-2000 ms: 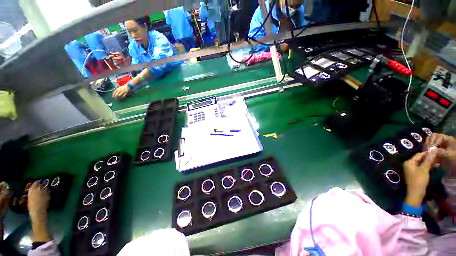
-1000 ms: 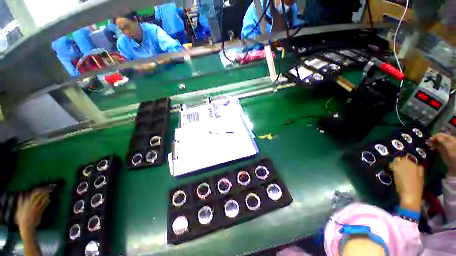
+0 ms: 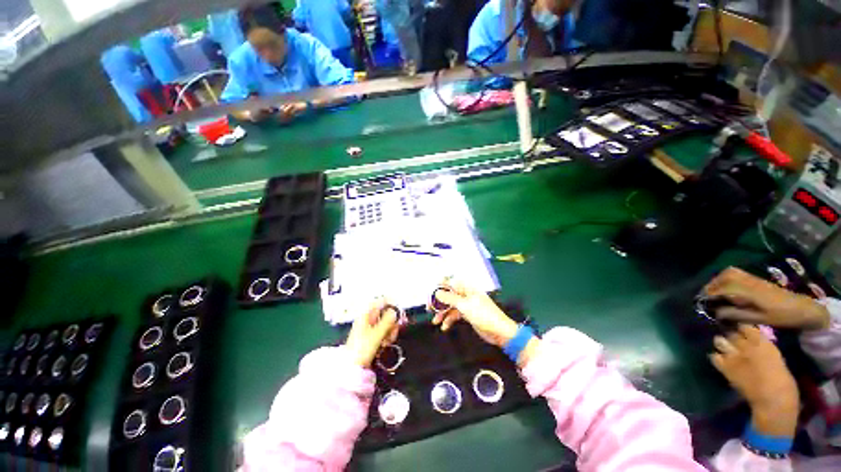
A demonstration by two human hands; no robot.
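Observation:
The black foam parts tray lies in front of me, partly hidden by my hands and pink sleeves. My left hand is over its upper left part, with its fingers closed on a watch head whose dark round edge shows at the fingertips. My right hand holds another round watch head between thumb and fingers, above the tray's back edge by the clipboard. A blue band is round my right wrist. Silver-rimmed watch heads sit in the tray's front row, and one sits behind them at left.
Behind the tray are a clipboard with record sheets, pens and a calculator. A part-empty tray and filled trays lie left. A neighbour's hands work over a tray at right, near a power supply.
Both my hands have come in over the tray, each now with a watch head. Fewer watch heads show in its back row. The neighbour's hands at right have moved closer together.

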